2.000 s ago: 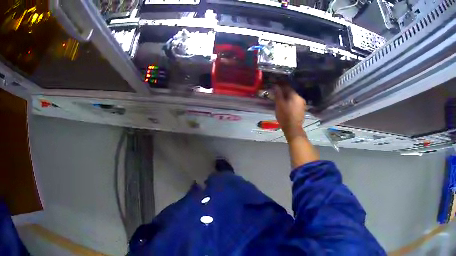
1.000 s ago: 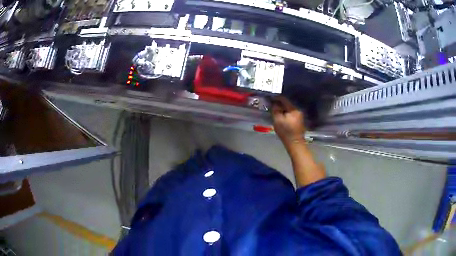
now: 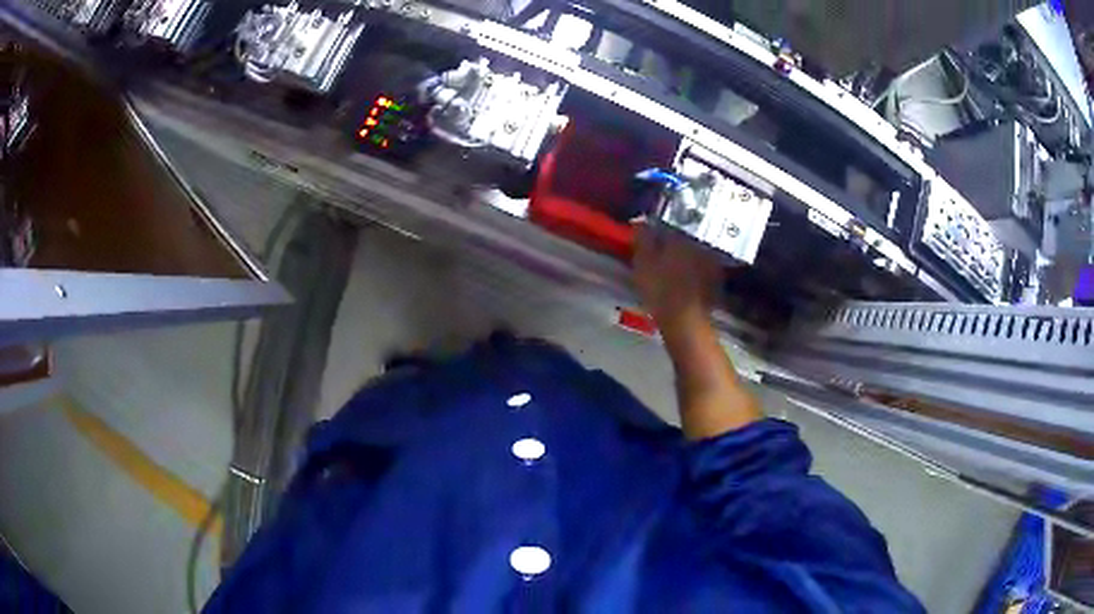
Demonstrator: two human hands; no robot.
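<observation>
My right hand [image 3: 674, 274] is blurred and reaches to the machine's front edge, at the right front corner of the red bin [image 3: 584, 226]. Its fingertips are dark and unclear, so I cannot tell if they hold anything. Just beyond it is a silver pneumatic unit [image 3: 727, 220] with a small bright blue fitting [image 3: 656, 176] on its left side. The red bin is open, with a dark inside, and sits left of this unit. My left hand is not in view.
More silver units with looped clear tubes [image 3: 498, 110] stand to the left, beside a sensor display [image 3: 382, 121] with coloured lights. The conveyor track [image 3: 672, 116] runs behind. A slotted duct [image 3: 966, 321] is at right, a tinted guard door [image 3: 84, 180] at left.
The view has turned, so the machine now slants down to the right. My right hand has moved left along the front edge, from right of the red bin to its corner.
</observation>
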